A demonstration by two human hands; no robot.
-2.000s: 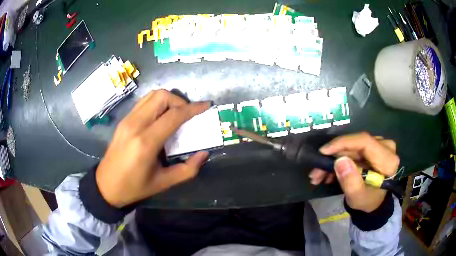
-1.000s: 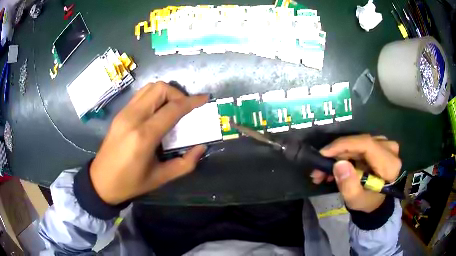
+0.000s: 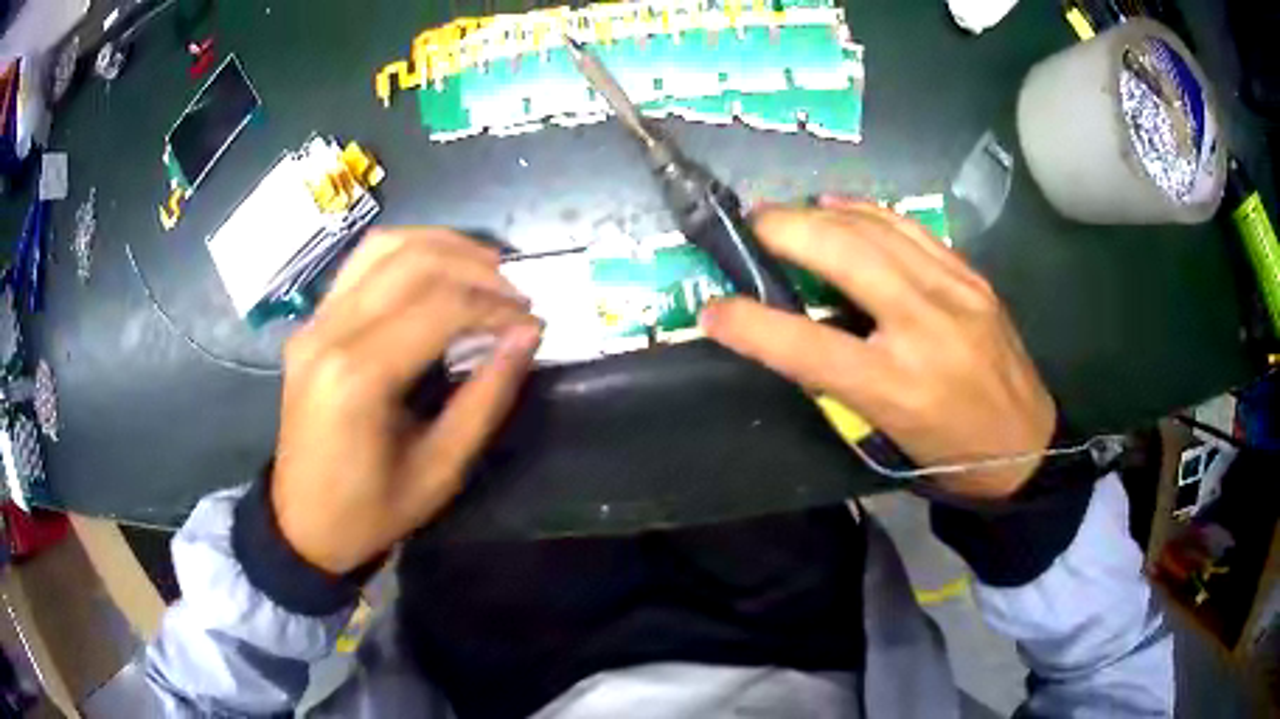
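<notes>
The soldering iron (image 3: 688,183) is in my right hand (image 3: 905,337), its long metal tip pointing up and left over the spare boards. A white-backed LCD module (image 3: 564,302) lies at the left end of the green PCB panel (image 3: 653,271). My left hand (image 3: 407,372) is at the module's left side, with fingers and thumb bent; the fingertips are blurred, so its hold on the module is unclear. My right hand covers much of the panel's middle.
Spare PCB panels (image 3: 632,77) with orange tails lie at the back. Stacked LCD modules (image 3: 288,232) and a loose LCD (image 3: 214,124) are at left. The tip-cleaning pot (image 3: 1109,127) and a clear plastic piece (image 3: 983,180) are at right.
My right hand moved left over the panel, and the iron's tip swung up and away from the module's orange tail. My left hand's fingers drew back toward the module's left end.
</notes>
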